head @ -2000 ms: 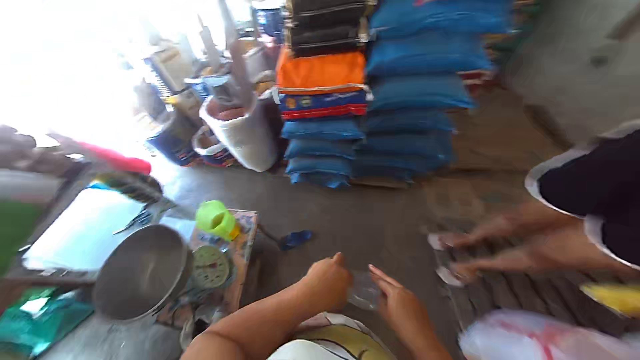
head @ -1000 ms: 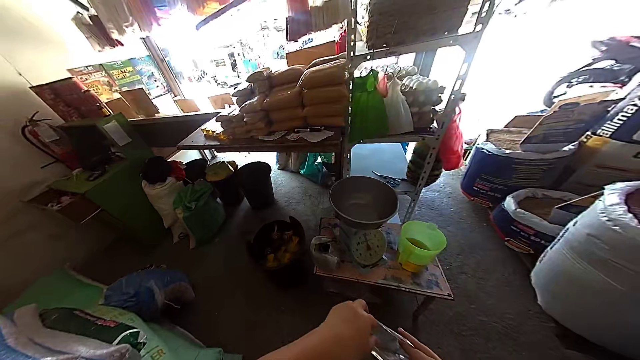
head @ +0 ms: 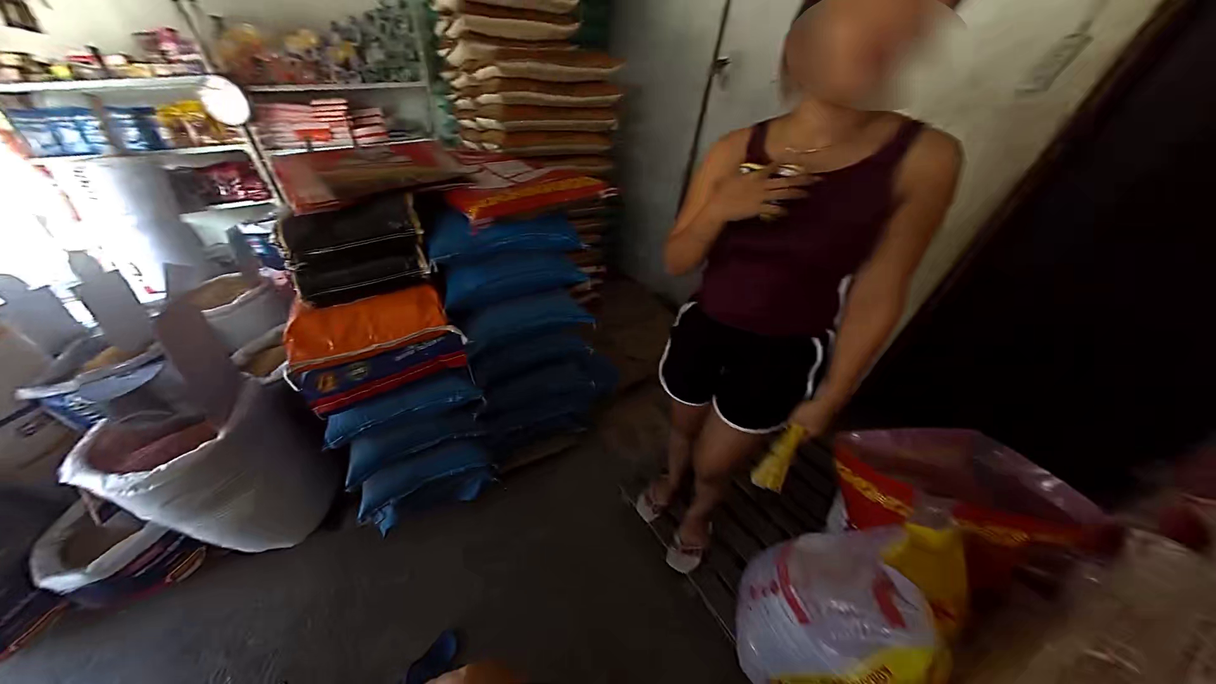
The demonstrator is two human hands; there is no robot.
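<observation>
At the bottom edge of the head view only a small blurred patch of skin shows, most likely the top of my left hand (head: 475, 674); its fingers and anything in them are cut off. Just left of it lies a dark blue slipper (head: 434, 655) on the floor. My right hand is out of view. A person (head: 788, 228) in a dark red tank top and black shorts stands on a slatted wooden pallet (head: 727, 532). One hand of that person rests on the chest, and the other, lowered, holds a yellow bundle (head: 779, 460).
Stacked blue sacks (head: 518, 275) stand at centre, beside an orange-and-blue sack (head: 375, 347). Open sacks, one a large white sack (head: 256, 475), fill the left. Full shelves (head: 332, 87) line the back. A clear plastic bag (head: 826, 608) and a red open sack (head: 950, 475) are at right.
The view has swung strongly away from the weighing scale and table seen a second ago. Both hands, seen earlier around a clear plastic item, have mostly left the view.
</observation>
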